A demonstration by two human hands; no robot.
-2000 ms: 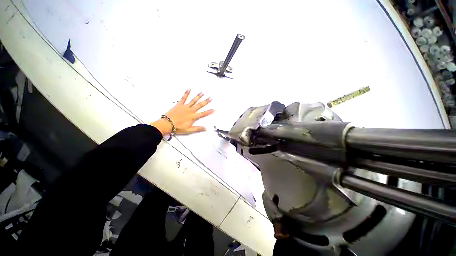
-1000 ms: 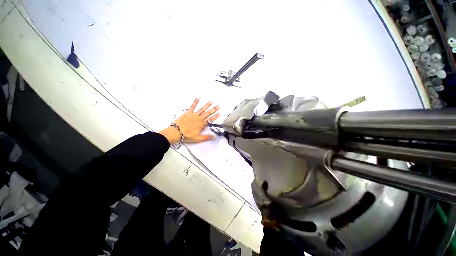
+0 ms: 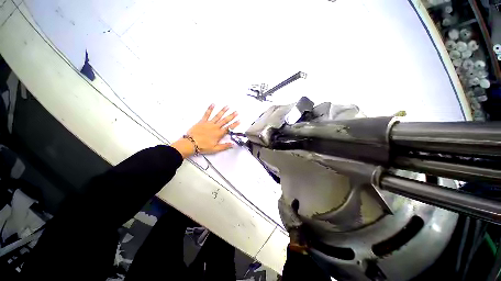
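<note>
The large grey metal cutting machine (image 3: 335, 186) fills the right side, its rods running off the right edge. Its narrow front end points left, close to my fingers. My left hand (image 3: 207, 134), bare with a bracelet at the wrist, lies palm down with fingers spread on the white marker paper (image 3: 181, 55). It holds nothing. A silver lay clamp (image 3: 262, 92) with a long dark arm stands on the paper just beyond my fingertips. My right hand is not in view. The cutting edge under the machine's front is hidden.
The cream table edge (image 3: 217, 192) curves along the near side. A small dark blue scrap (image 3: 88, 69) lies near the paper's left border. Waste pieces (image 3: 22, 211) lie on the dark floor at lower left. Shelves of white rolls (image 3: 467, 60) stand at upper right.
The machine's front end now sits closer to my left hand, between thumb and fingers. The clamp appears further right and more tilted. The brassy bar has become mostly hidden behind the machine.
</note>
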